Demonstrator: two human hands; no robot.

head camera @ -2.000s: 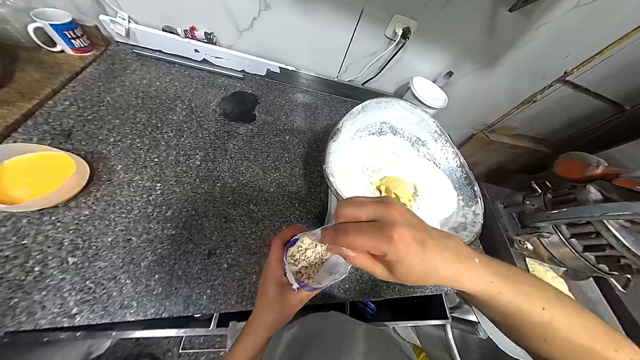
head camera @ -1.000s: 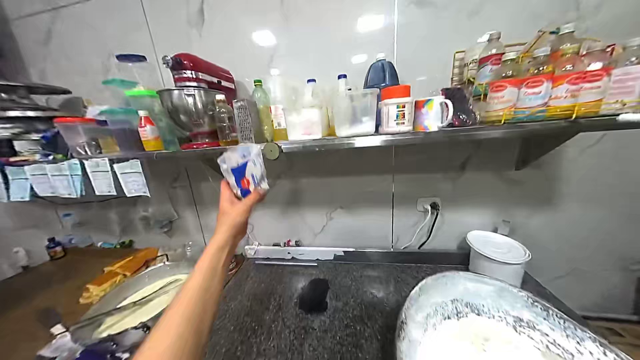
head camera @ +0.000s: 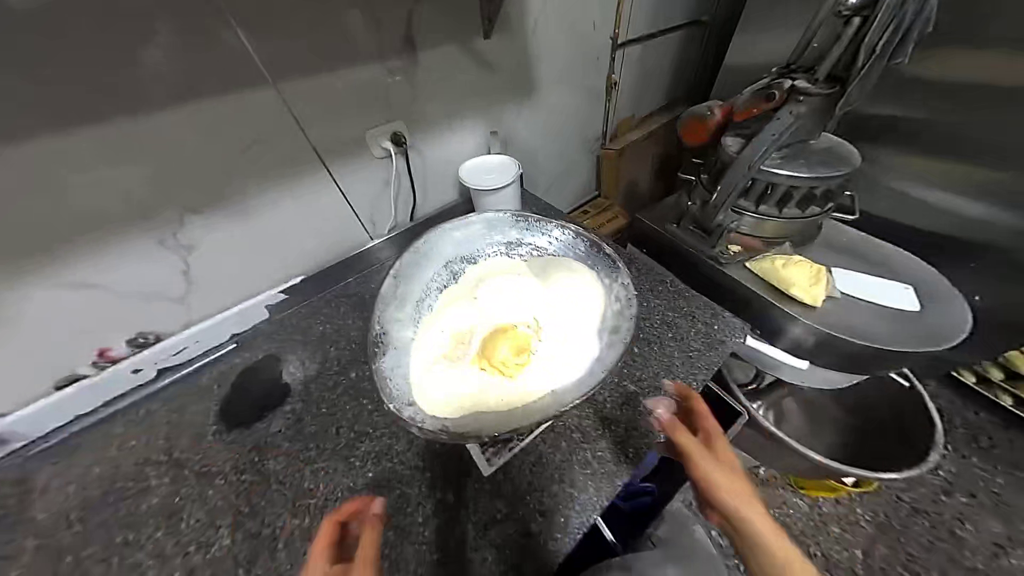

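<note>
A large metal bowl (head camera: pixel 392 344) stands on the speckled dark countertop (head camera: pixel 352 448), holding white flour (head camera: pixel 560 320) with a yellowish lump (head camera: pixel 509 350) in it. Something pale and flat shows under its front rim. My left hand (head camera: pixel 348 536) is over the counter at the lower edge of the view, nearest the bowl's front left, with nothing visible in it. To the bowl's right front, my right hand (head camera: pixel 696 448) is off the rim, fingers apart and blurred, and no object shows in it.
A white lidded bucket (head camera: pixel 492 182) stands behind the bowl. At right, a metal machine (head camera: pixel 784 192) has a rounded tray (head camera: pixel 880 332) bearing bagged yellow dough (head camera: pixel 792 276) and a white scraper (head camera: pixel 876 290). Below is a deep metal bowl (head camera: pixel 848 424). A dark patch (head camera: pixel 254 392) marks the counter.
The bag of flakes, held at the bowl two seconds ago and raised towards the shelf one second ago, is out of my left hand. Both hands are now low before the bowl; the view has swung down and right.
</note>
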